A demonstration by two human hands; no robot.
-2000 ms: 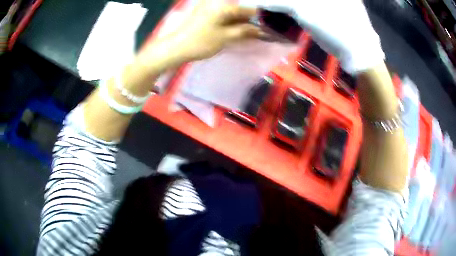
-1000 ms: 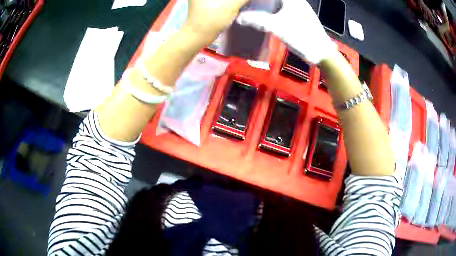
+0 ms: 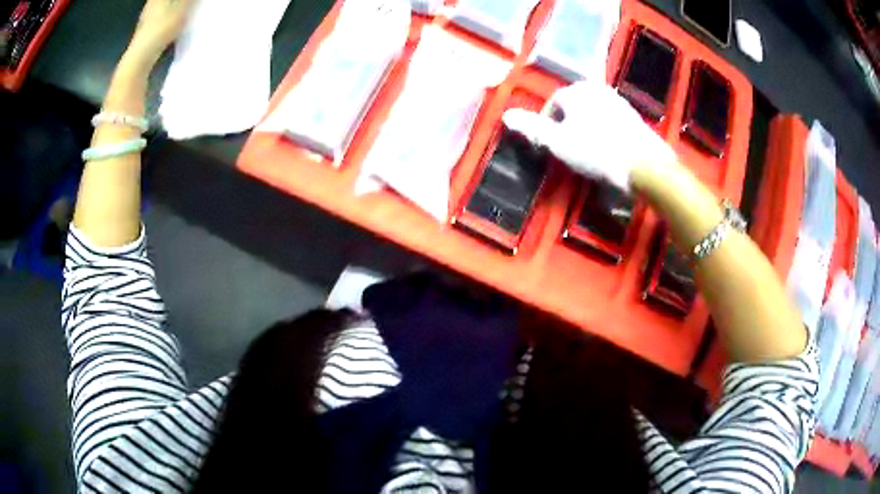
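Note:
A red slotted tray holds black handsets with red edges, one of them the handset just left of my right hand. My right hand, in a white glove, is over the middle of the tray, with its fingertips at that handset's upper end. Whether they grip it is hidden. Whitish bagged handsets, such as this one, lie in the tray's left and upper pockets. My bare left hand is at the upper left, partly cut off by the top edge, beside a white stack of bags; its fingers are unclear.
A second red tray with bagged handsets stands at the right. A black smartphone and a small white case lie on the dark surface at the top right. Part of another red tray shows at the top left.
My hands have moved apart. My left hand has gone from the top of the tray to the white stack. My right hand has come down over the handsets. More bagged handsets are visible.

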